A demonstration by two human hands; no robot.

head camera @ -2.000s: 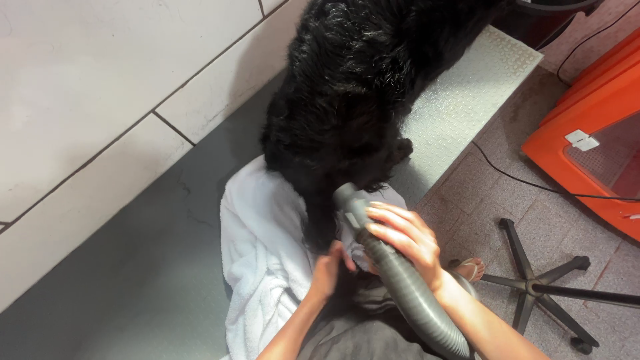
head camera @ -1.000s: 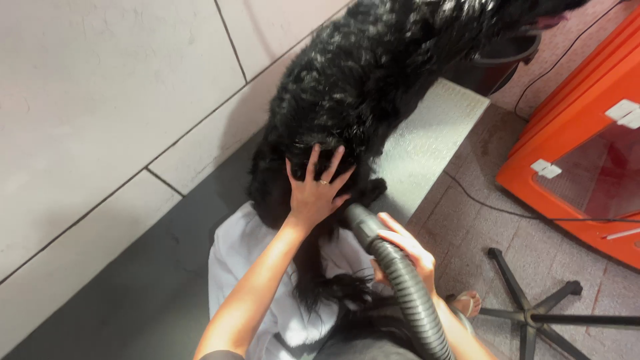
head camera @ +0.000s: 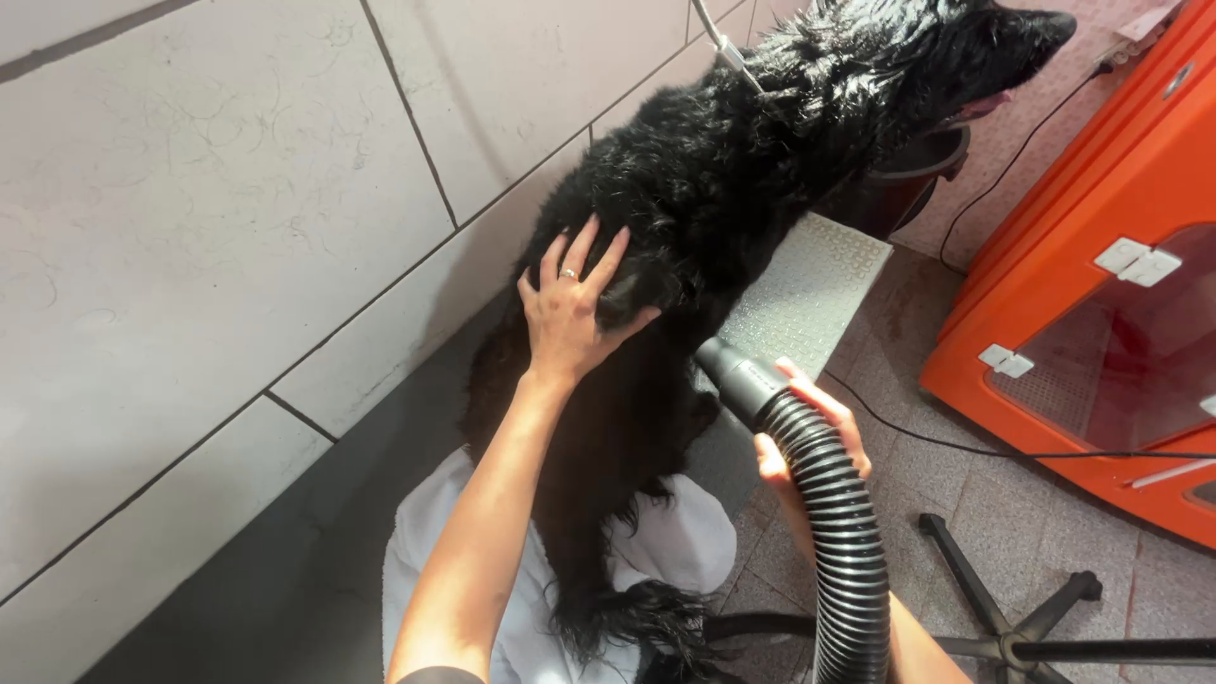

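Note:
A wet black dog (head camera: 684, 190) stands on a table (head camera: 807, 285) with a textured pale surface, its head at the top right and its mouth partly open. My left hand (head camera: 575, 309), wearing a ring, lies with fingers spread on the fur of the dog's back. In my right hand (head camera: 817, 427) is the black ribbed hose of a pet dryer (head camera: 836, 532); its nozzle (head camera: 741, 375) points at the dog's side, close to the fur. A white towel (head camera: 427, 532) lies beneath the dog's hindquarters and tail (head camera: 627, 608).
A tiled wall (head camera: 237, 190) runs along the left. On the right stand an orange cabinet (head camera: 1026, 313) with clear doors, a black wheeled chair base (head camera: 1012, 646) and a thin cable (head camera: 912, 432). A dark bucket (head camera: 926, 157) is behind the table. A metal-fitted tether (head camera: 727, 47) reaches the dog's neck.
My left hand has moved from low by the towel up onto the dog's back, fingers now spread. The right hand keeps hold of the hose. More of the dog's head shows now.

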